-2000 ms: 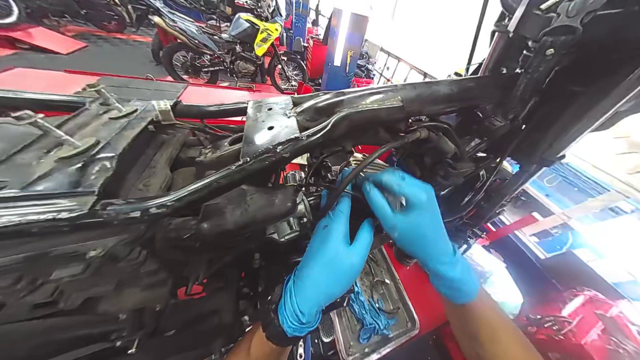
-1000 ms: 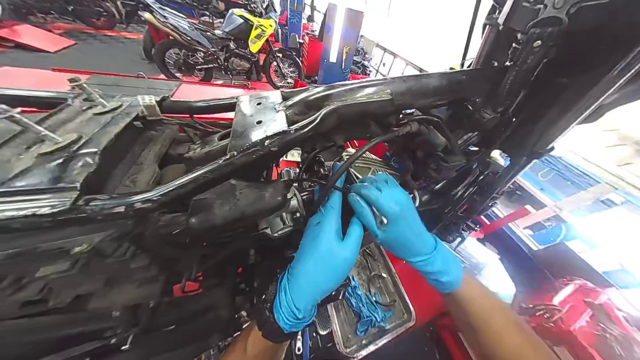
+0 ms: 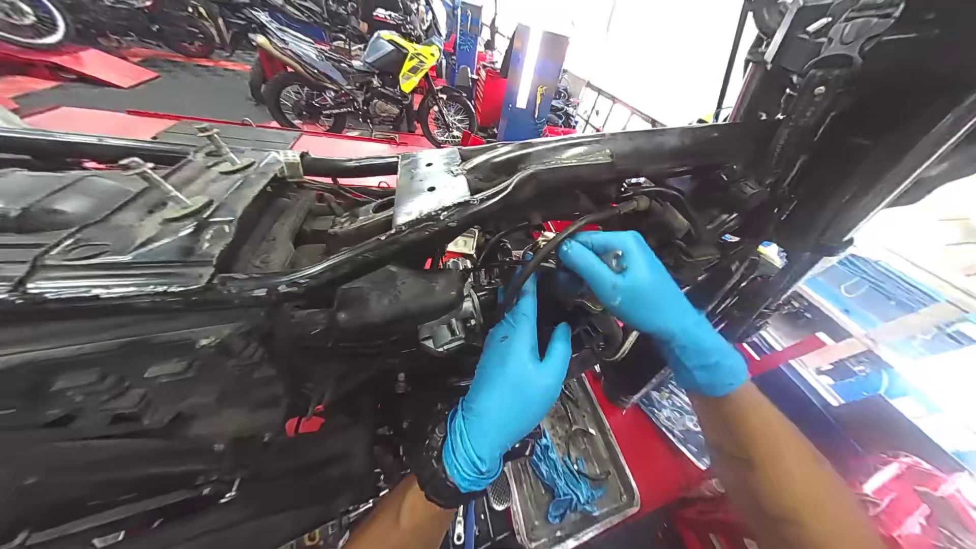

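A black motorcycle frame (image 3: 534,171), with its bodywork off, spans the view. Under its tube, my blue-gloved left hand (image 3: 518,381) reaches up beside the black cable (image 3: 534,267); its fingertips are partly hidden behind that cable. My gloved right hand (image 3: 633,282) is bent close to the same cable, fingers curled, with the rounded end of a metal tool (image 3: 614,261) showing between them. What the fingertips touch inside the engine area is hidden. Left of my hands are a metal throttle body or carburetor (image 3: 450,328) and a black rubber intake duct (image 3: 400,297).
Below my hands, a metal tray (image 3: 629,499) holds crumpled blue gloves (image 3: 560,480) or cloth. A ratchet-type tool (image 3: 459,526) lies beside it. Two upright bolts (image 3: 160,183) stick up from the rear frame. Behind stand a yellow and black motorcycle (image 3: 381,76) and a blue lift post (image 3: 530,84).
Both hands stay around the cable beneath the frame tube. The right hand's fingers have shifted a little, and the tool end shows differently between them.
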